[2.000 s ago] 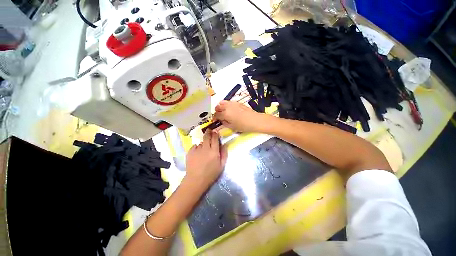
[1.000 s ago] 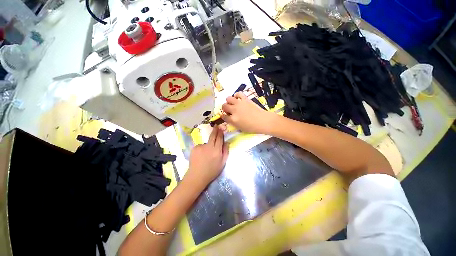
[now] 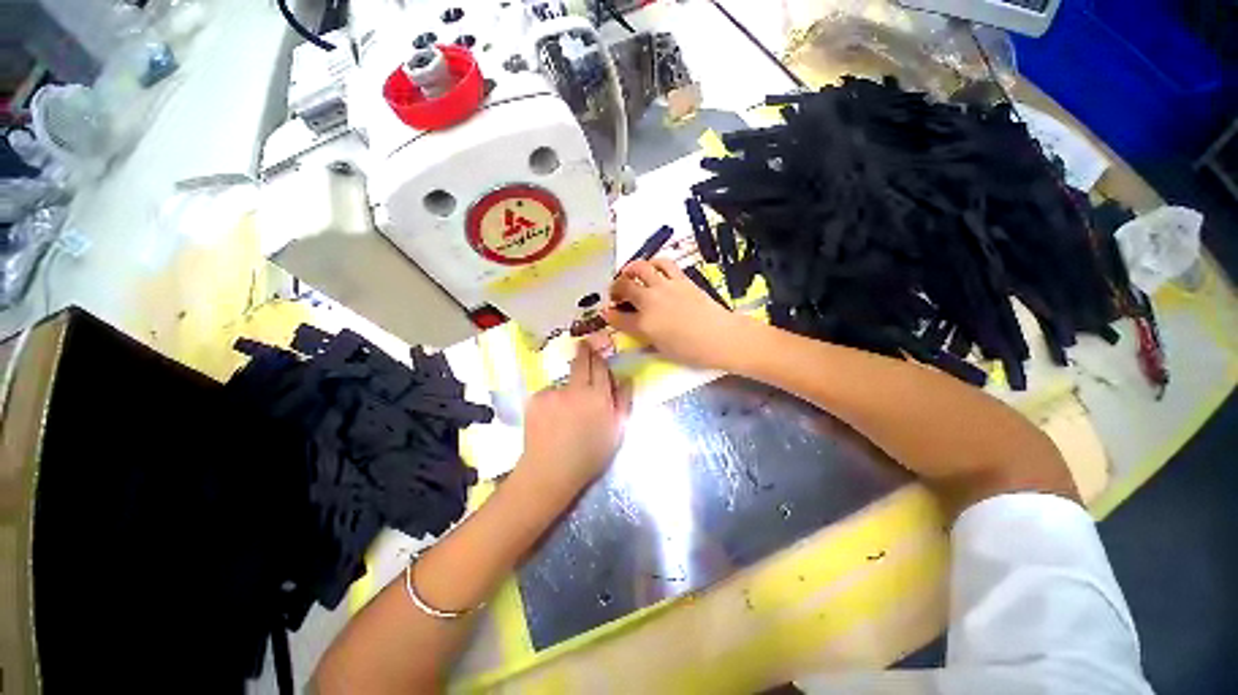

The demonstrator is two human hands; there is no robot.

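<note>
The white sewing machine head [image 3: 496,204] with a round red badge stands over the work spot. My right hand [image 3: 668,315] is just right of the needle area, fingers bent close together. My left hand [image 3: 577,414] lies nearer to me, its fingertips pointing at the same spot. A small dark piece [image 3: 588,325] shows under the head between the fingertips; whether either hand grips it is too small to tell. A black strip [image 3: 652,245] lies behind my right hand. A large pile of black strips [image 3: 896,204] is on the right, a smaller pile [image 3: 373,441] on the left.
A shiny metal plate [image 3: 733,489] lies in front of the machine, edged with yellow tape. A cardboard box [image 3: 16,462] with a dark inside stands at the left. Thin red-handled snips [image 3: 1153,356] and a whitish plastic wad [image 3: 1158,249] lie at the right edge.
The view has shifted, so the machine sits further right and lower. Two seconds ago a black strip showed clearly between the fingertips; now only a small dark bit shows. My right fingers have drawn back and bent.
</note>
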